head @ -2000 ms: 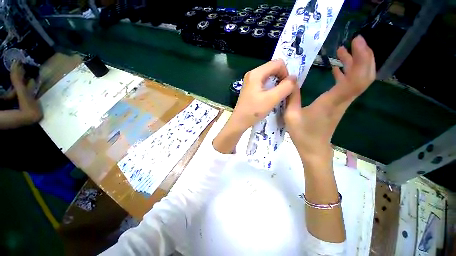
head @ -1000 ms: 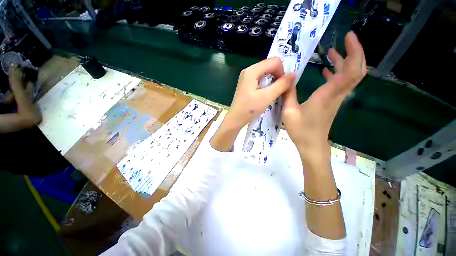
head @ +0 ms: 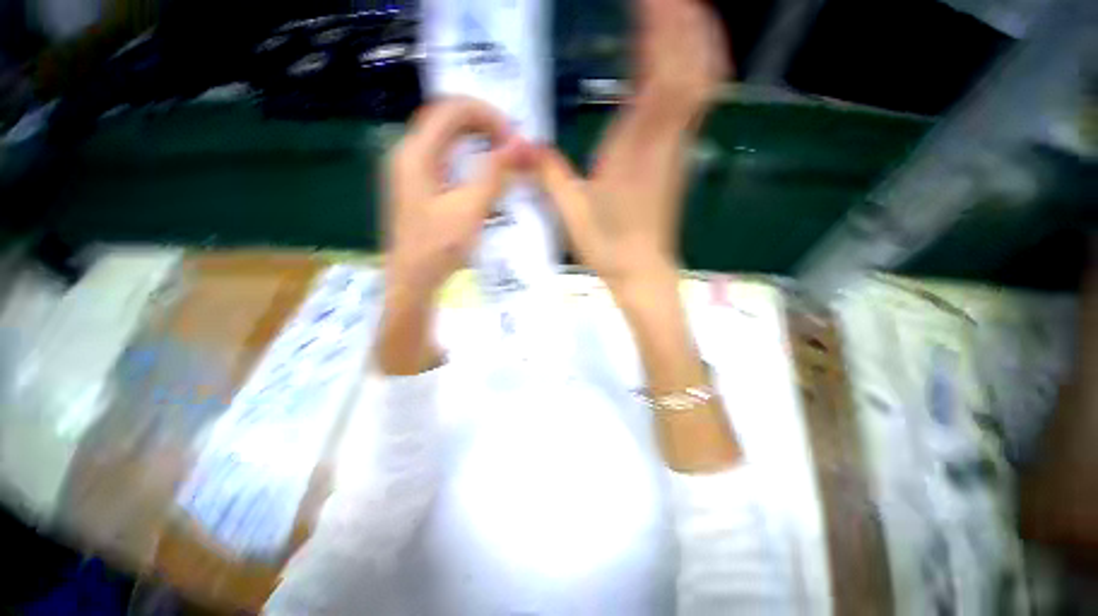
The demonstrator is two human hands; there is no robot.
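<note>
The frame is strongly blurred. My left hand [head: 436, 223] pinches a long white label strip [head: 488, 60] between thumb and fingers. The strip stands upright with dark and blue marks, and its lower part hangs below my fingers. My right hand [head: 632, 193] is at the strip's right side. Its thumb tip meets my left fingertips at the strip, and its other fingers point up, away from the strip. Whether the right thumb holds a sticker cannot be told.
Printed sticker sheets [head: 283, 421] lie on the brown board at left. A green conveyor belt [head: 301, 181] runs behind the hands, with dark units [head: 343, 54] beyond. A pale metal post [head: 921, 169] slants at right. A brown blurred shape is at the right edge.
The view has swung right, so the sheets, post and hands appear further left. The strip looks more upright. The other worker's arm at left is out of view. The hands keep nearly the same grip.
</note>
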